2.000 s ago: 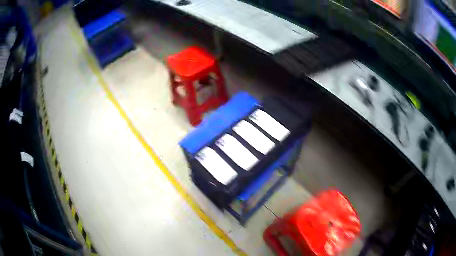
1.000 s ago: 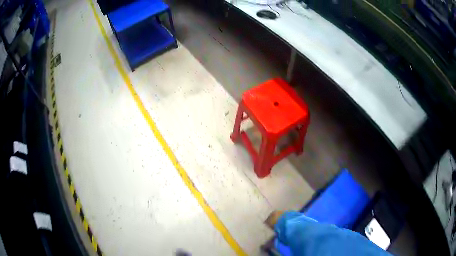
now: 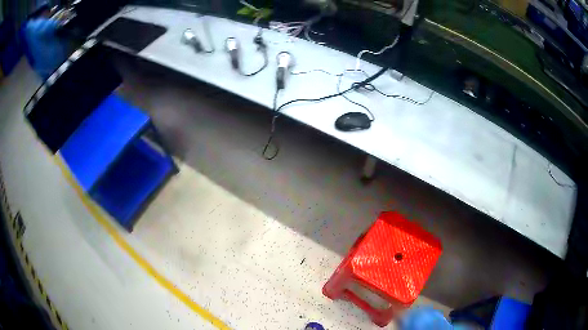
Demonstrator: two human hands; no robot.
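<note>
A red plastic stool (image 3: 396, 258) stands on the floor at the lower right, in front of the bench. A blurred blue sleeve (image 3: 422, 320), which looks like my right arm, is cut off by the bottom edge beside the stool. No clear hand shows at it, and I cannot tell what it holds. My left hand is not in view. The pale bench (image 3: 445, 155) carries a black computer mouse (image 3: 353, 121) and several handheld scanners, one of them (image 3: 282, 69) with its cable hanging over the front edge.
A blue tray stand (image 3: 106, 145) with black trays (image 3: 77, 97) is at the left. A person in blue (image 3: 44, 44) is at the upper left. Cables lie across the bench. Part of another blue-topped stand (image 3: 510, 314) shows at the bottom right. A yellow line (image 3: 138, 261) crosses the floor.
The view has swung right and moved forward along the bench. The mouse and scanners now show, and the red stool sits lower. The sleeve is mostly out of frame; the tray with white-backed phones is gone from view.
</note>
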